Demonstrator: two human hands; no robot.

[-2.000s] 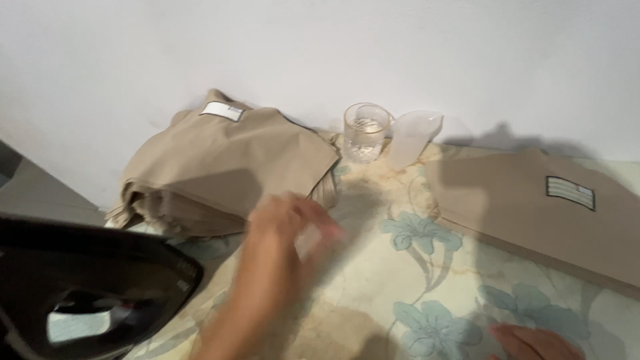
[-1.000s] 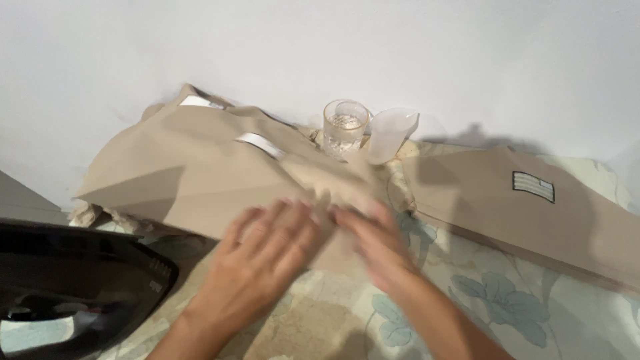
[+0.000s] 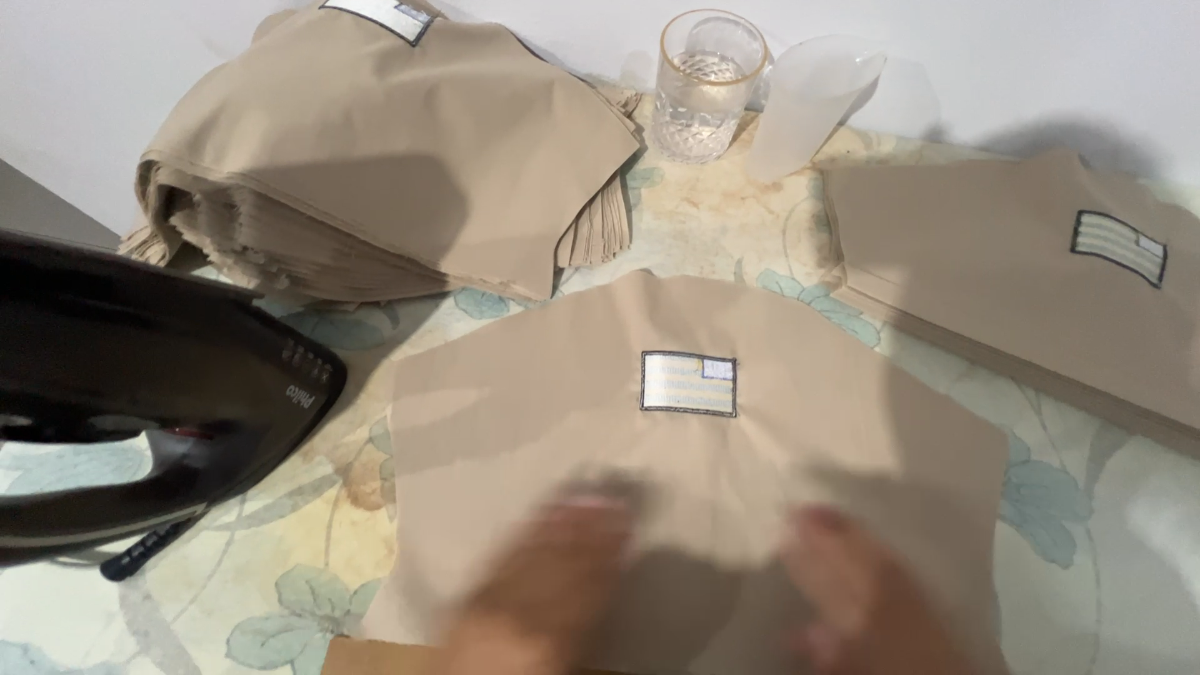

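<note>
A beige fabric piece lies spread out in front of me, slightly puckered around its sewn-on flag-like patch. My left hand is blurred over the lower left part of the cloth, and my right hand, also blurred, is over its lower right part. Whether either hand touches or pinches the cloth cannot be made out. A black Philco clothes iron is at the left edge, close beside the fabric.
A thick stack of beige fabric pieces lies at the back left, another stack at the right. A glass with clear liquid and a translucent plastic cup stand between them. The floral cloth covers the surface.
A second ago both hands were at the left stack with a patched piece; that piece now lies flat in front of me, apart from the stack. The hands are now nearer to me.
</note>
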